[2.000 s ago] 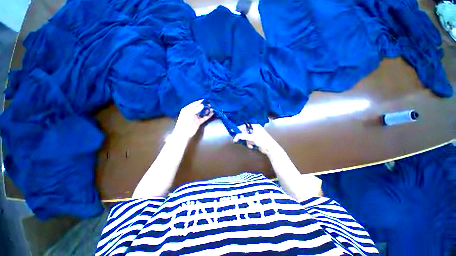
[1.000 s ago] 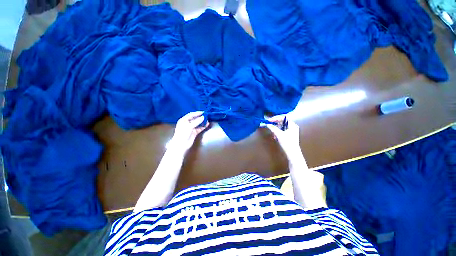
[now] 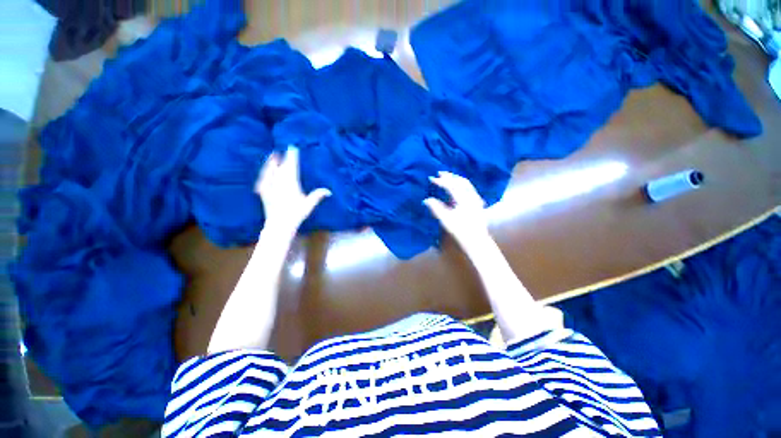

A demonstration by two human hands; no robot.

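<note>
The blue dress [image 3: 368, 171] lies crumpled on the brown table, with gathered cloth in front of me. My left hand [image 3: 287, 192] rests on its left part, fingers and thumb spread. My right hand [image 3: 458, 204] lies on its right part, thumb and forefinger apart; its other fingers are curled and partly hidden, so whether the thread snips are in it cannot be told. A small grey hang tag [image 3: 386, 39] lies above the dress's neckline.
More blue garments [image 3: 103, 188] are heaped at the left, and another blue garment [image 3: 539, 77] lies at the upper right. A pale cylinder [image 3: 674, 186] lies on the glossy table [image 3: 565, 244] at right. Blue cloth [image 3: 694, 325] lies below the curved table edge.
Both hands have let go of the thin strip or cord stretched between them and moved up onto the dress. My left hand has opened and moved left. The view has shifted slightly.
</note>
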